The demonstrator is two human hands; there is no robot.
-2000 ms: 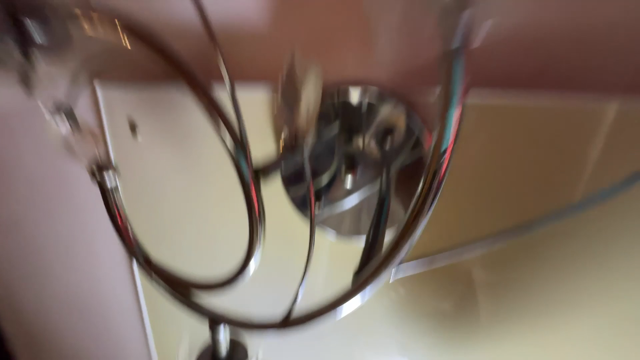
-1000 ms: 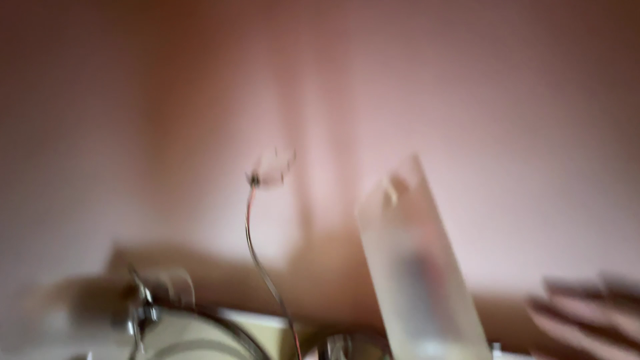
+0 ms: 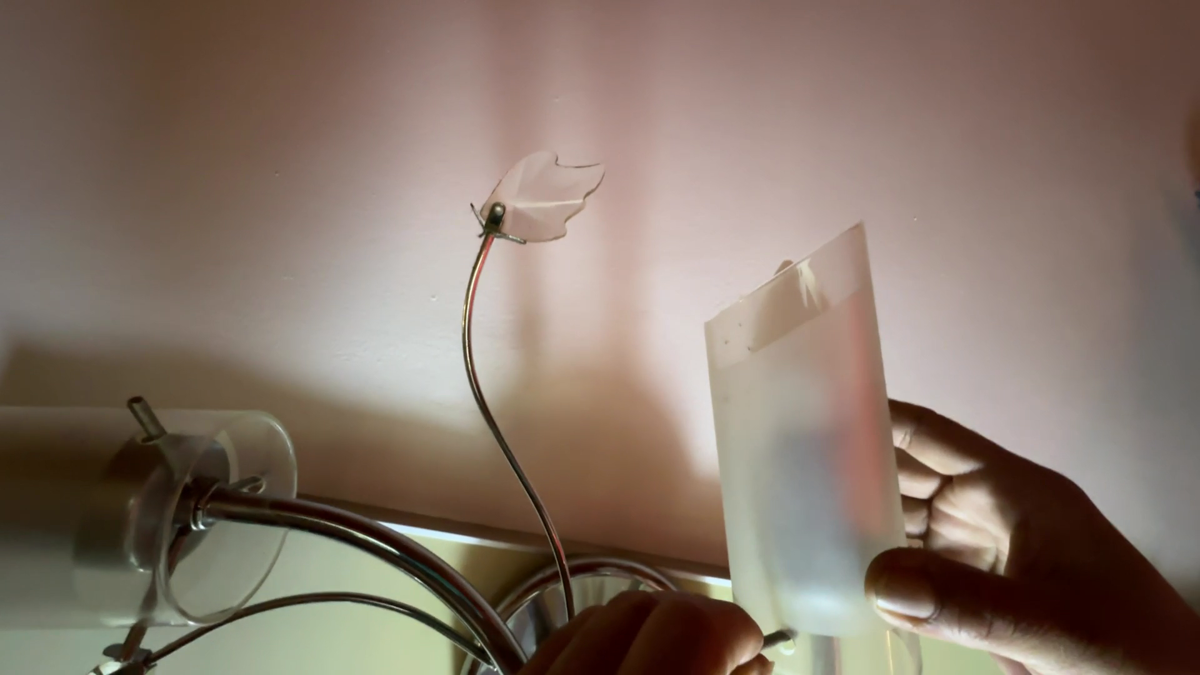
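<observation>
A frosted cylindrical glass lampshade (image 3: 806, 469) with a slanted top edge stands upright right of centre. My right hand (image 3: 994, 553) grips its right side, thumb in front and fingers behind. At the bottom centre, my left hand (image 3: 656, 633) is closed by the shade's lower end, its fingertips at a small metal pin (image 3: 778, 639); most of that hand is out of frame. Left of the shade rises a thin curved metal stem (image 3: 483, 403) with a clear leaf-shaped ornament (image 3: 544, 197) at its tip. A thicker chrome arm (image 3: 375, 539) curves up to the left.
At the left, a second glass shade (image 3: 234, 516) lies sideways around a metal socket on the chrome arm. A round chrome base (image 3: 600, 572) shows behind my left hand. The pink surface (image 3: 375, 187) meets a pale yellow one along a light edge.
My right hand has moved from the lower right onto the lampshade. My left hand has come into view at the bottom. The view has shifted greatly since two seconds ago.
</observation>
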